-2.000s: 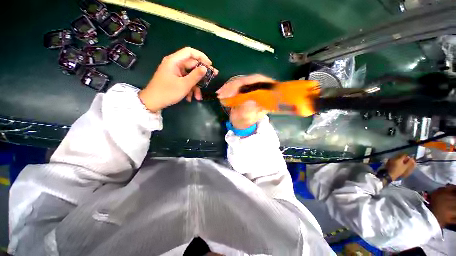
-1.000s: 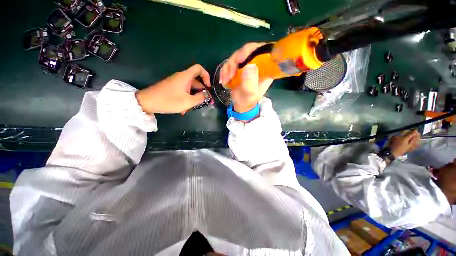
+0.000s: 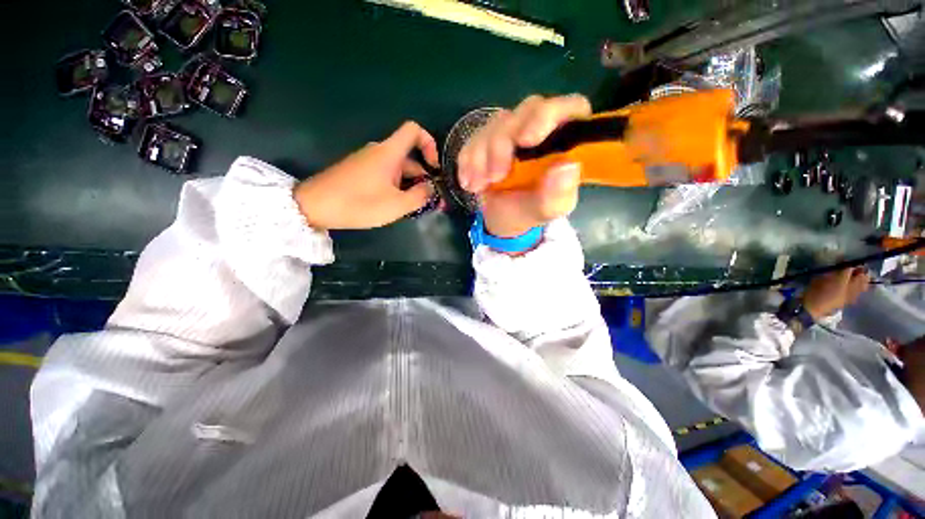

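Observation:
My right hand grips the orange electric screwdriver, its black end and cable pointing right. The round silvery screw dish lies on the mat, partly covered by my right fingers. My left hand holds a small dark watch housing in its fingertips at the dish's left edge; most of the housing is hidden by the fingers. The screwdriver tip is hidden. A pile of dark square housings lies at the upper left of the green mat.
A pale-yellow strip lies at the top. A single housing lies at the top edge. A metal rail and clear plastic bag are on the right. Small dark parts and another person's hand are at the far right.
My left hand has come down to the dish with the housing, which was higher up two seconds ago. In the last second the screwdriver body has swung from slanting upward to nearly level.

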